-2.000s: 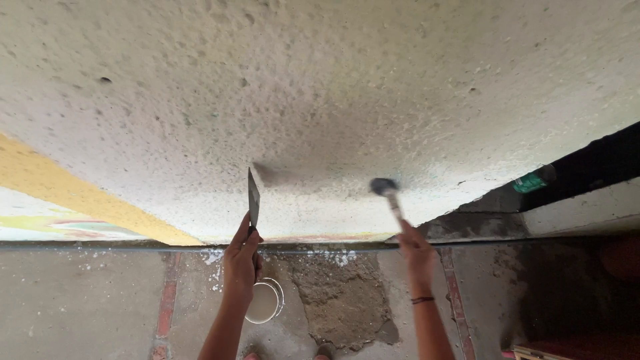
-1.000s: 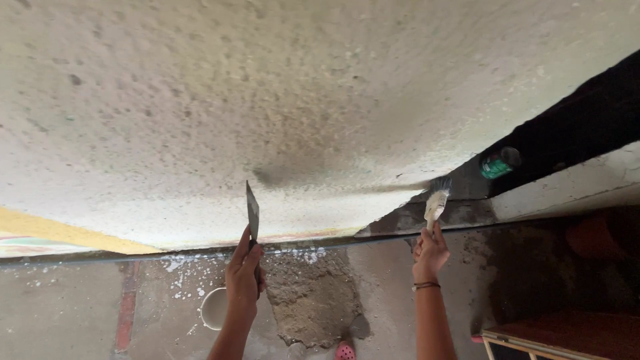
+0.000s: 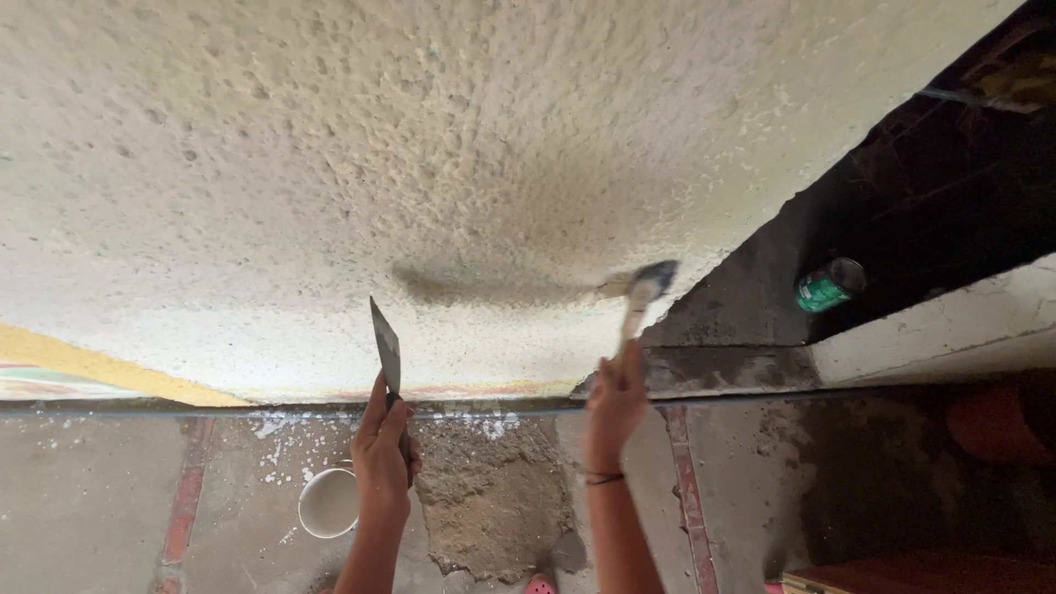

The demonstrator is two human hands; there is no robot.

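Note:
My left hand [image 3: 385, 454] grips the dark handle of a putty knife [image 3: 386, 342], its flat metal blade pointing up and seen nearly edge-on in front of the wall. In my right hand [image 3: 615, 412] is a paintbrush [image 3: 639, 309], somewhat blurred, with dark bristles at the wall near its right edge. The rough, pitted wall [image 3: 462, 165] is painted off-white and has a brighter white band low down. A white bucket [image 3: 328, 503] with pale contents stands on the floor, left of my left forearm.
A green can [image 3: 829, 285] sits beyond the wall's edge at right, beside a low white ledge [image 3: 932, 322]. White spatters and a rough broken patch [image 3: 495, 503] mark the concrete floor. A wooden object [image 3: 916, 577] lies at bottom right, and a pink shoe [image 3: 540, 584] shows at the bottom.
My right hand with the brush has moved from the dark gap past the wall's edge back onto the wall. My left hand still holds the putty knife upright.

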